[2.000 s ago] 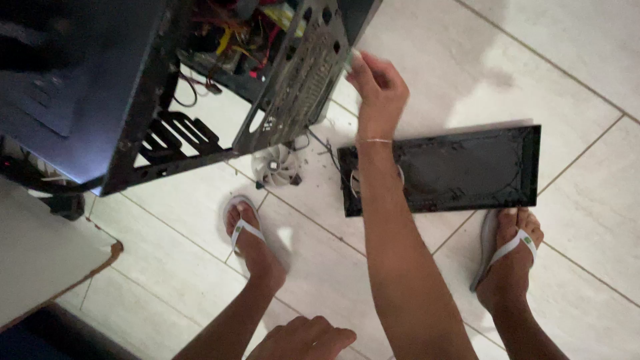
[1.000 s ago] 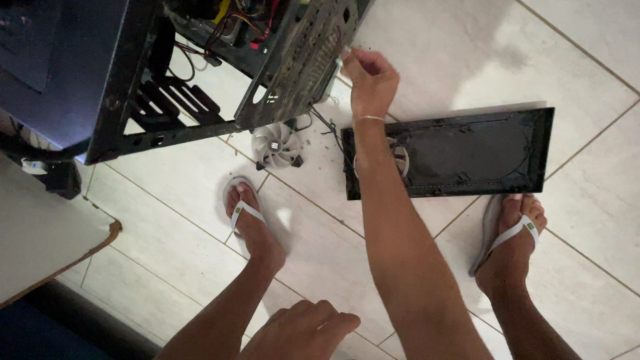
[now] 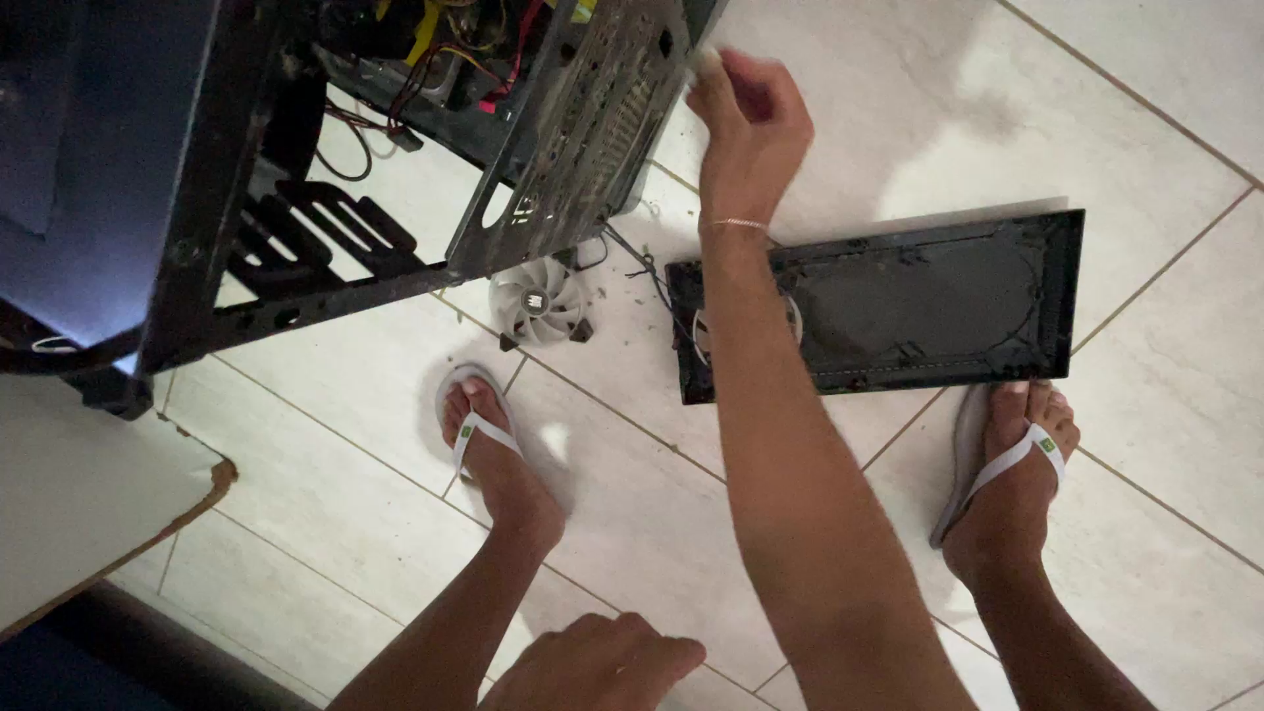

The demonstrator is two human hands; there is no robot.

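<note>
My right hand [image 3: 755, 128] is raised at top centre, thumb and fingertips pinched together beside the outer edge of a black metal computer case [image 3: 592, 138]; something small and pale seems to be at the fingertips, too blurred to name. Low at the bottom centre is my left hand [image 3: 597, 667], back up, with fingers curled and no object visible in it. Below the case's corner, a white case fan [image 3: 538, 299] lies on the floor. A black computer front panel [image 3: 918, 306] lies right of the fan, partly behind my right forearm, with a pale round fan ring on it.
Colored cables [image 3: 425, 89] show inside the case. A white board with a chipped edge [image 3: 99, 484] juts in at left. My feet in flip-flops [image 3: 484, 434] stand on the tiled floor, one against the panel's lower edge. Small dark debris lies around the white fan.
My right hand stays beside the case edge, its fingers pinched in all frames. My left hand remains low at the bottom. The view has shifted slightly.
</note>
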